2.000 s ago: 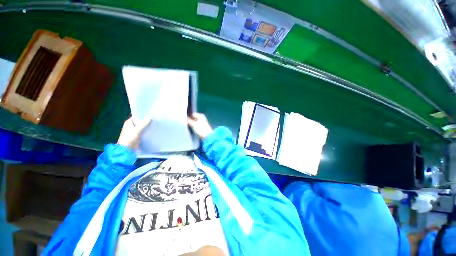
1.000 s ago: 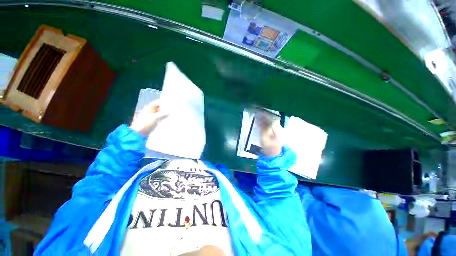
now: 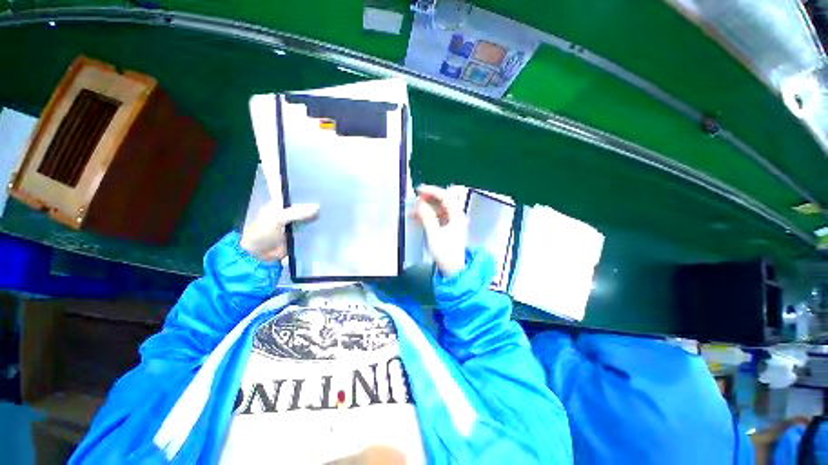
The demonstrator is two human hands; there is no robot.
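A display panel [image 3: 345,200] with a pale face, dark border and black end band lies on white separator sheets [image 3: 265,136] in front of me. A small orange-yellow patch shows on its band. My left hand [image 3: 271,229] holds the panel and sheets at their left edge, thumb on the panel face. My right hand [image 3: 440,222] is just right of the panel, fingers bent, with nothing visible in it. It partly covers the panel stack [image 3: 490,229], which has a dark-framed panel on top. A stack of separator sheets [image 3: 556,262] lies right of that.
A wooden box [image 3: 136,154] with a slatted front stands at the far left. A black box [image 3: 726,300] stands at the far right. A metal rail and a printed sheet [image 3: 472,53] are along the green back. A person in a blue smock [image 3: 635,390] is close on my right.
A panel now lies face up on the white sheets at my left hand. My right hand has come back left from the panel stack.
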